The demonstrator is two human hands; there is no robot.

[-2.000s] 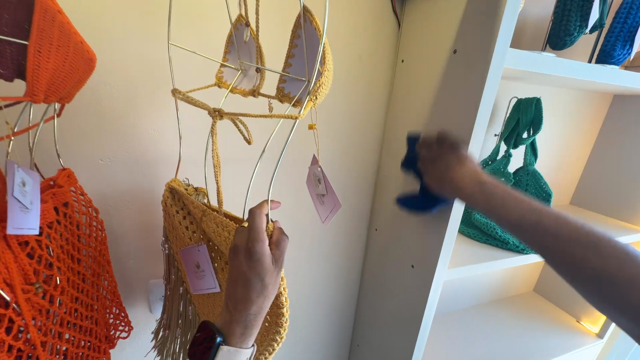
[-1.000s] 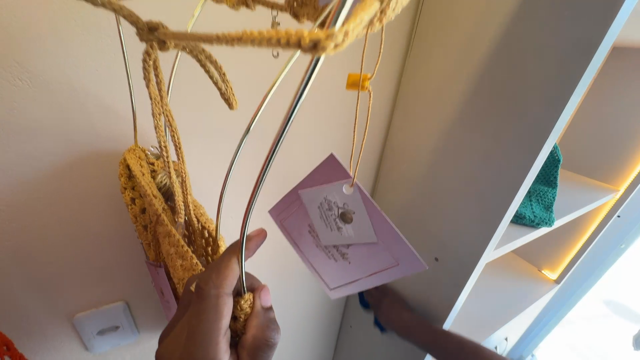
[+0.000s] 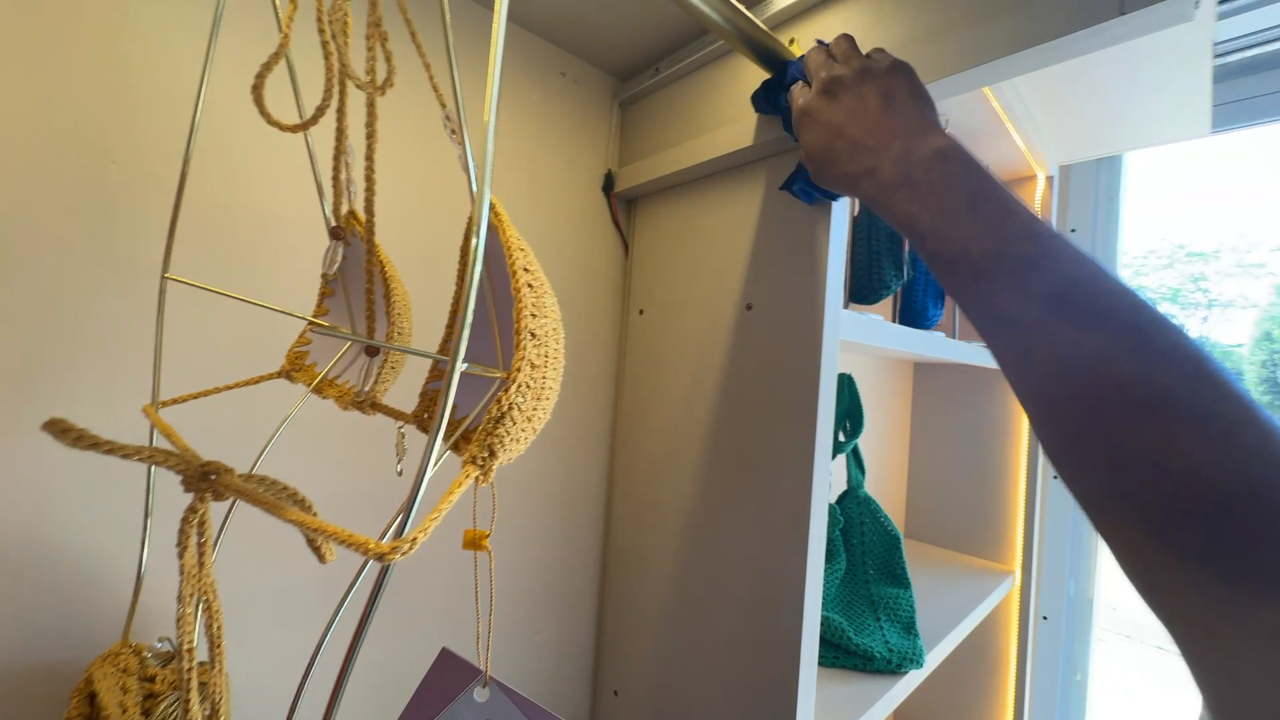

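Note:
My right hand (image 3: 865,115) is closed on a dark blue cloth (image 3: 785,100) at the end of a metal rail (image 3: 738,32), near the top of the shelf unit's side panel. To the left, a mustard crochet bikini top (image 3: 525,350) hangs on a metal wire body form (image 3: 480,230), its cord tied in a bow. A purple card tag (image 3: 450,690) hangs from it by a thin cord. Part of a mustard crochet piece (image 3: 130,685) shows at the lower left. My left hand is out of the frame.
At the right stands a white shelf unit (image 3: 825,450) with lit strips. It holds a green crochet bag (image 3: 870,590) and dark teal and blue crochet pieces (image 3: 876,260). A window (image 3: 1200,300) lies beyond. A short cable (image 3: 615,210) hangs at the wall corner.
My right hand with the blue cloth has risen from low by the side panel to the rail. My left hand, earlier on the wire form, has left the view. The view has tilted up.

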